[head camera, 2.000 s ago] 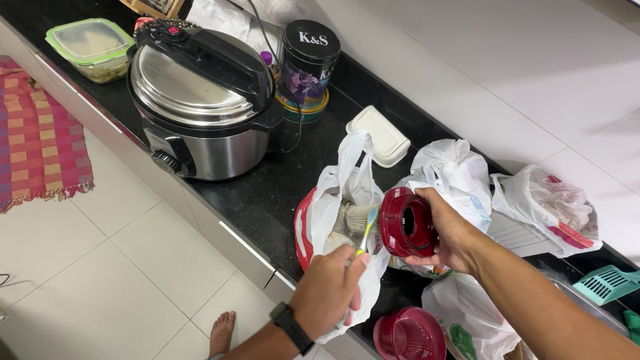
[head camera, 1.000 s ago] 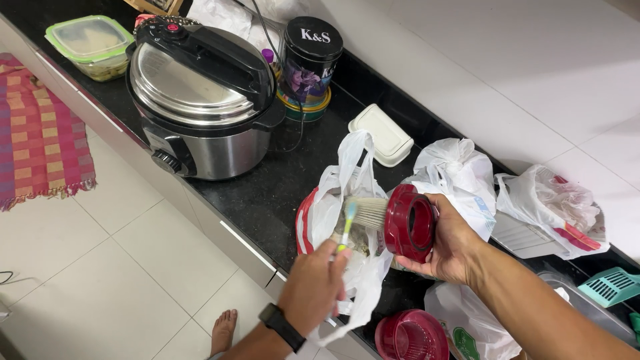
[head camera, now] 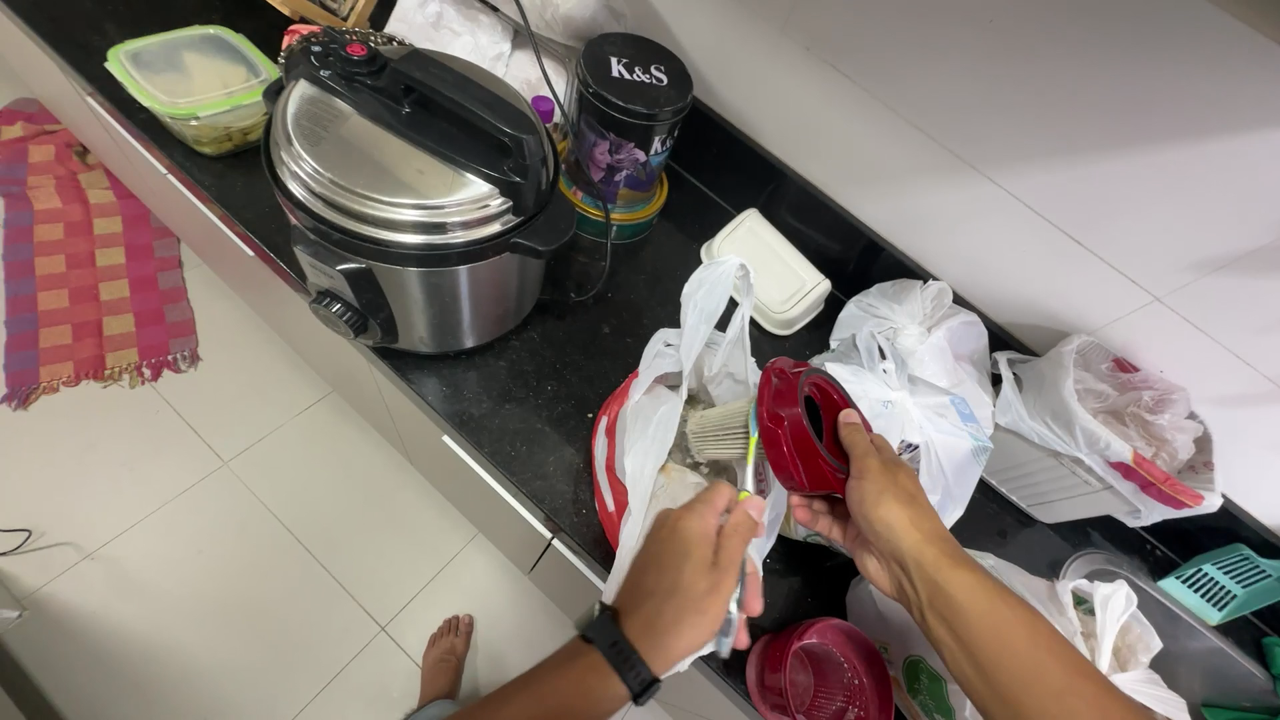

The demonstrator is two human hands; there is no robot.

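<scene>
My right hand (head camera: 870, 490) grips a dark red plastic vacuum filter housing (head camera: 795, 430), its round opening turned toward the right. A pleated, dusty filter (head camera: 718, 432) sticks out of its left side, over an open white plastic bag (head camera: 645, 455) on the counter. Wearing a black wristband, my left hand (head camera: 690, 575) is closed around a toothbrush (head camera: 748, 480). The brush head is at the pleats, by the housing's rim. Below the hands is a red translucent plastic cup (head camera: 820, 672), near the counter's front edge.
A pressure cooker (head camera: 410, 200), a green-lidded container (head camera: 195, 85) and a black tin (head camera: 632, 110) stand on the black counter (head camera: 540, 370). A white lidded box (head camera: 768, 270) lies by the wall. Tied bags (head camera: 915, 380) and a teal slotted spatula (head camera: 1220, 583) are at the right.
The toothbrush has moved along the pleats toward the housing's rim since one second ago. The housing and filter have changed tilt slightly in my right hand.
</scene>
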